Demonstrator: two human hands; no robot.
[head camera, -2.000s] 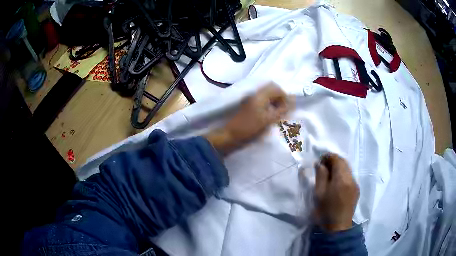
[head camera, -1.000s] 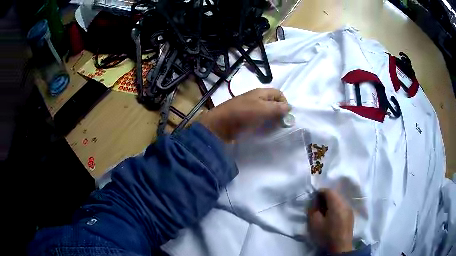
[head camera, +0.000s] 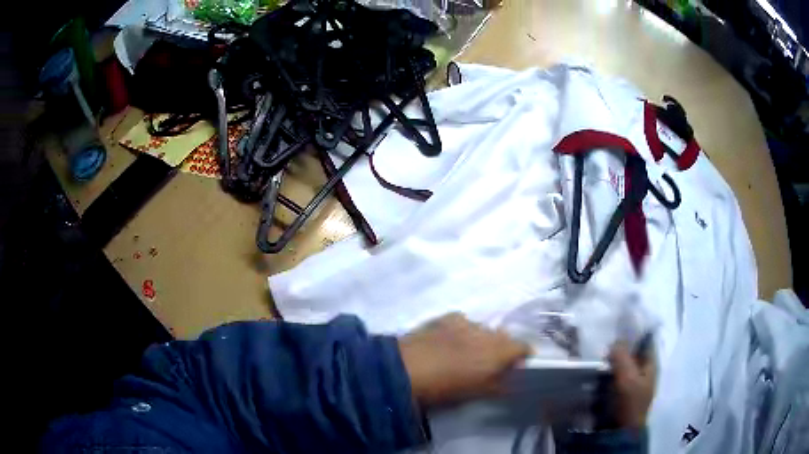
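Note:
A white jacket (head camera: 426, 266) with a dark red collar (head camera: 596, 140) lies spread in front of me, its front turned open. A black hanger (head camera: 577, 230) shows inside its neck. My left hand (head camera: 466, 356) grips the jacket's cloth low in the picture. My right hand (head camera: 632, 381) grips the cloth to the right of it. A pale folded edge runs taut between the two hands, with grey shade under it. Both hands are blurred and the fingertips are hard to make out. A small dark thing shows at my right fingers; I cannot tell what it is.
Another red-collared jacket (head camera: 710, 222) with a black hanger (head camera: 674, 115) lies at the right, and more white cloth (head camera: 785, 355) at the right edge. Tangled black hangers (head camera: 328, 80), a yellow sheet (head camera: 168, 137) and red scraps (head camera: 148, 288) are at the left.
The jacket front has been pulled open and down, baring the hanger. Both hands have come down to the cloth edge, my left hand from near a button. The chest embroidery is blurred.

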